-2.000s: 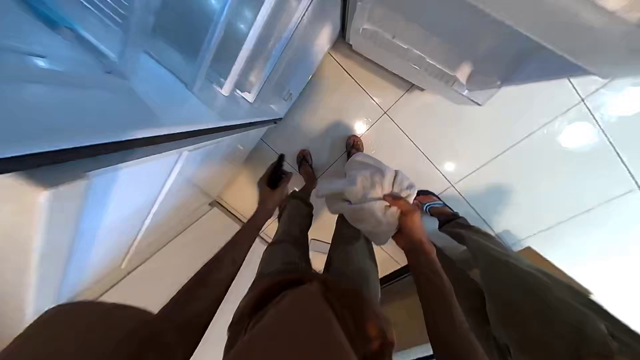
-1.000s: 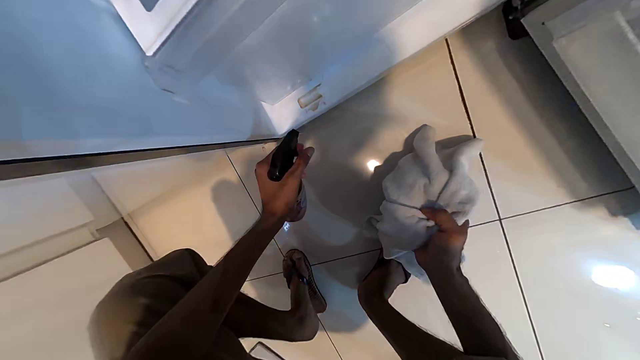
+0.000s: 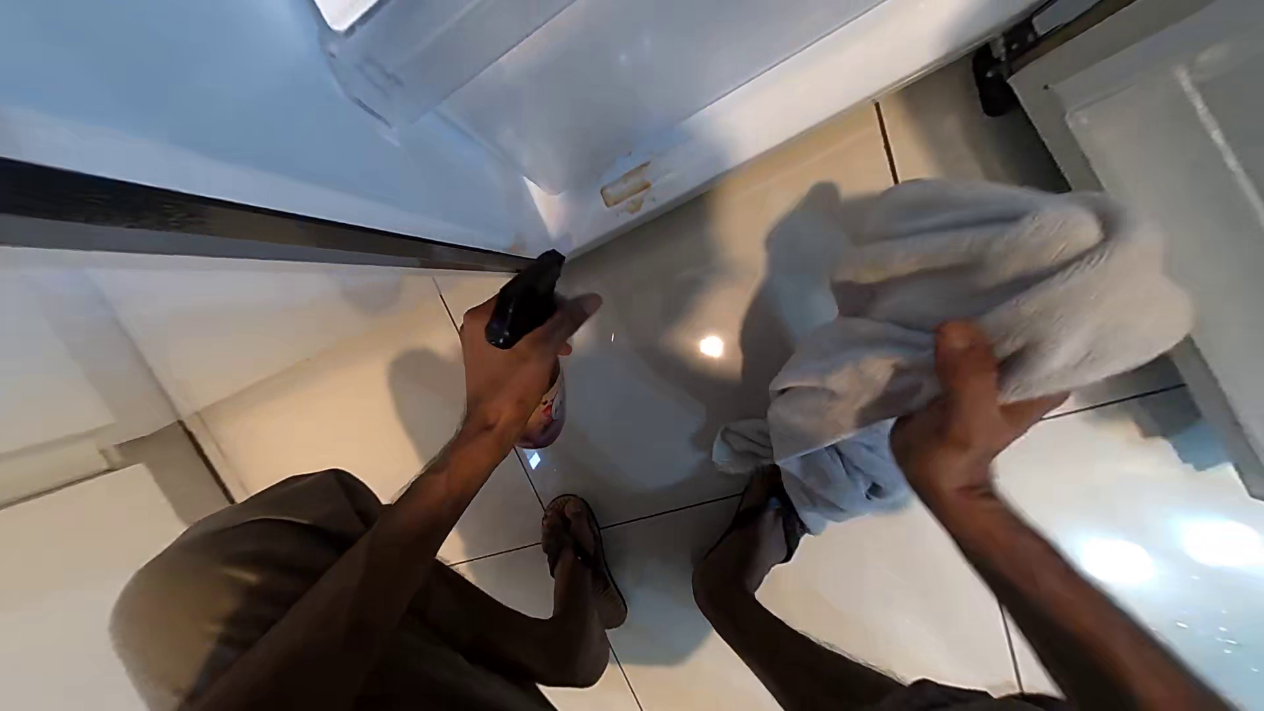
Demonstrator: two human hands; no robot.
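Observation:
My left hand (image 3: 509,370) is wrapped around a spray bottle with a black trigger head (image 3: 526,299); the lower part of the bottle (image 3: 545,415) shows beneath the hand, above the floor. The bottle's head is close to the bottom corner of an open refrigerator. My right hand (image 3: 963,415) grips a bunched light grey cloth (image 3: 1027,267), thumb on top, and its folds hang down over the floor near my foot. The refrigerator's white inner door edge (image 3: 711,148) has a small slot with brownish stains (image 3: 627,188) around it.
A dark door seal or edge (image 3: 247,222) runs along the left. At the right stands a grey panel (image 3: 1175,128) with a black hinge-like part (image 3: 995,79) near its top. My sandalled feet (image 3: 583,558) rest on glossy floor tiles (image 3: 671,632) between them.
My right hand has raised the cloth and moved it to the right. The left hand still holds the bottle by the refrigerator corner. The person whose leg showed at right two seconds ago is out of view.

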